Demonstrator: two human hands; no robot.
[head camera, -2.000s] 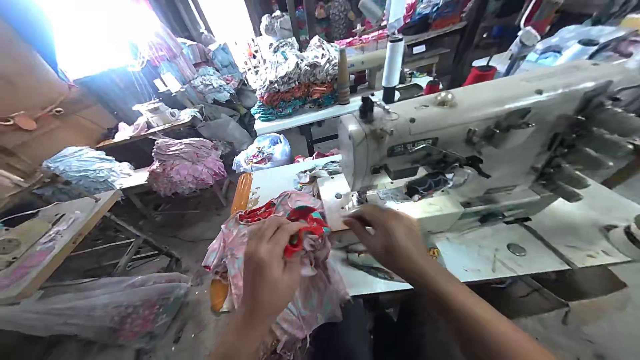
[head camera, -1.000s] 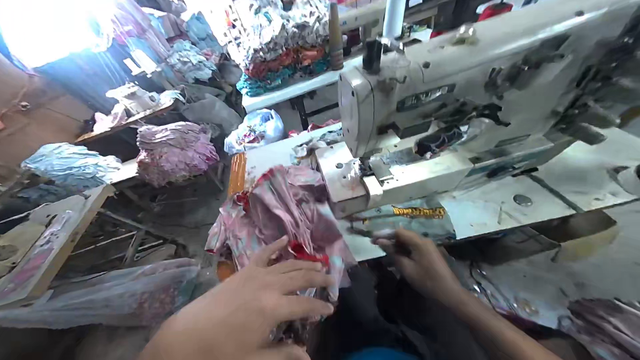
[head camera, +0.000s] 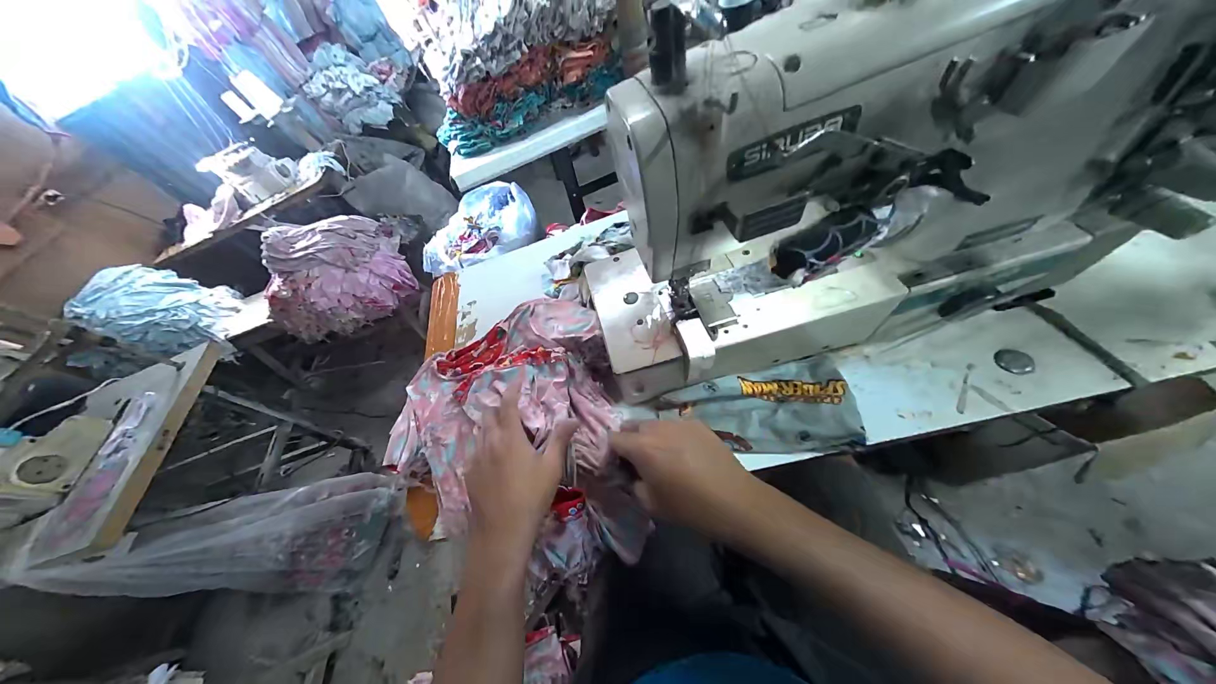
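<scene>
A pink patterned garment with red trim (head camera: 532, 380) lies over the table's edge, left of the white arm of an industrial sewing machine (head camera: 760, 171). My left hand (head camera: 513, 465) rests on the garment with fingers spread; its fingertips are partly lost in the folds. At the garment's right side, my right hand (head camera: 679, 470) has its fingers curled on the pink cloth. The presser foot area (head camera: 689, 304) stands beyond my hands. More pink cloth with a red band (head camera: 568, 503) hangs below, between my wrists.
A grey printed cloth (head camera: 779, 404) lies along the table (head camera: 950, 380) below the machine arm. Behind are a clear plastic bag (head camera: 484, 228) and stacked cloth (head camera: 522, 85). Pink (head camera: 337, 271) and light blue (head camera: 147, 304) bundles sit at left. An open drawer (head camera: 1121, 427) is at right.
My left hand has moved up onto the garment. My right hand has moved left from beside the grey cloth to the pink cloth. The view has come closer to the machine.
</scene>
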